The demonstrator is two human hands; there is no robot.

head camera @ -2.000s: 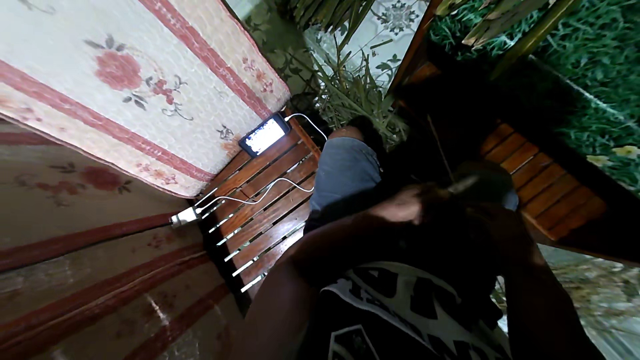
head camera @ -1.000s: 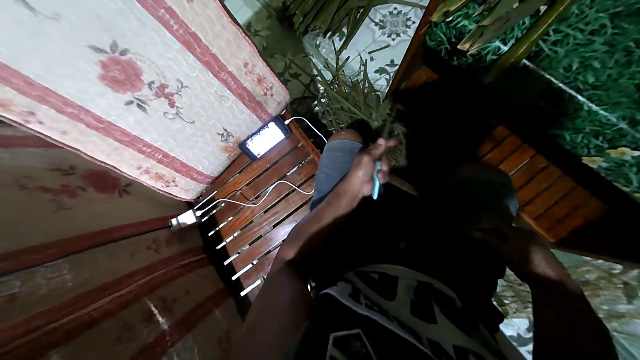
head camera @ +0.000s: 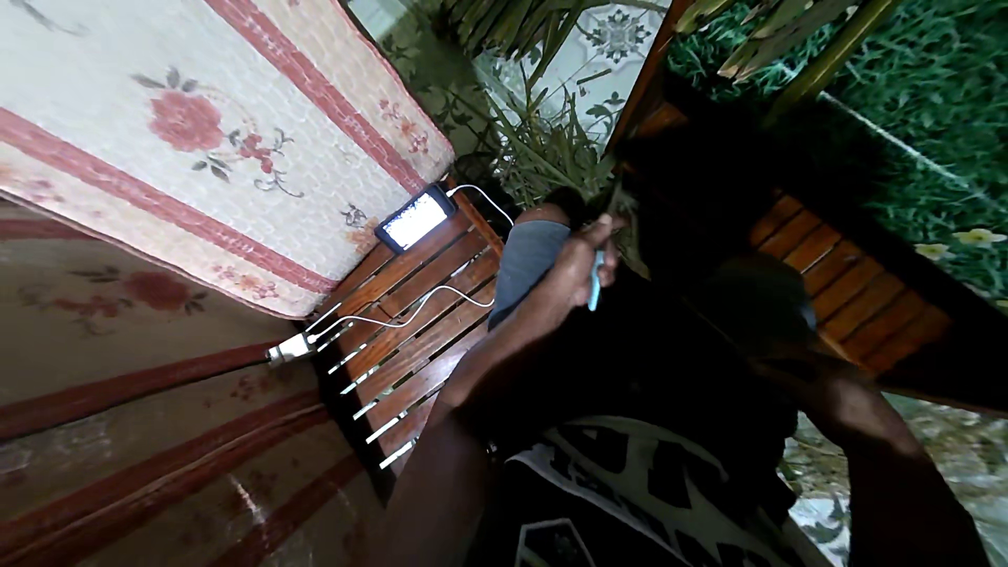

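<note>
My left hand (head camera: 589, 260) is closed around a tool with a light-blue handle (head camera: 596, 281), above my thigh near the knee. The tool's far end is too dark to make out; it may be a knife. Beyond this hand lies a heap of thin green leaf strips (head camera: 543, 150) on the tiled floor. My right hand (head camera: 795, 370) rests low over the other thigh, in deep shadow, so its fingers and anything in them are hidden. A lit phone (head camera: 416, 219) lies on the slatted wooden bench (head camera: 409, 346) to the left, with a white cable (head camera: 409, 315) running across the slats.
A floral cloth (head camera: 315, 142) hangs along the left side. A plug adapter (head camera: 290, 349) with a dark cord sits at the bench's edge. Long palm-like leaves (head camera: 512, 27) lie at the top. More wooden slats (head camera: 850, 283) and green leafy-patterned matting (head camera: 929, 102) are at the right.
Two seconds ago both hands were close together over my lap. My left hand has since moved away toward the knee and leaf strips, with the blue-handled tool in it; my right has drawn back.
</note>
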